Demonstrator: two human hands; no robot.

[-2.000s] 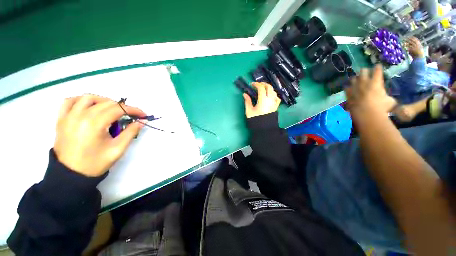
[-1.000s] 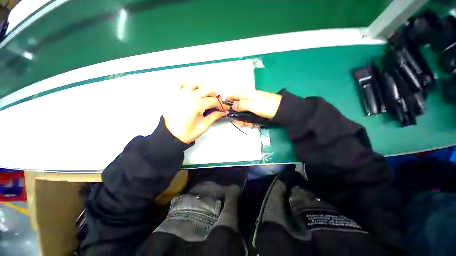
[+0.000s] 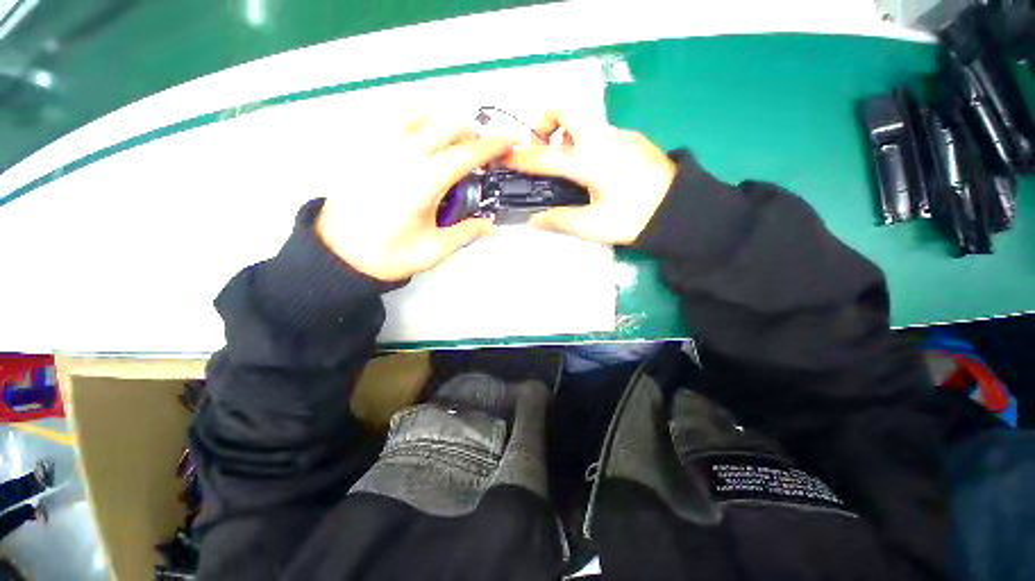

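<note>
My left hand (image 3: 397, 204) holds a round purple head piece (image 3: 456, 202) over the white sheet (image 3: 284, 227). My right hand (image 3: 613, 182) grips a slim black handle shell (image 3: 528, 191), its open side with slots facing up. The shell meets the purple piece between my two hands. A thin dark lead wire (image 3: 505, 117) curves up above my fingertips. The back of the purple piece and the shell's right end are hidden by my fingers.
Several glossy black handle shells (image 3: 959, 170) lie on the green bench (image 3: 738, 125) at the right. A green belt with a white rail (image 3: 454, 36) runs behind the sheet. A brown carton (image 3: 125, 454) with black parts stands at lower left.
My right hand has brought a black handle shell from the pile on the right to the purple piece in my left hand. The shell now lies against the piece, open side up.
</note>
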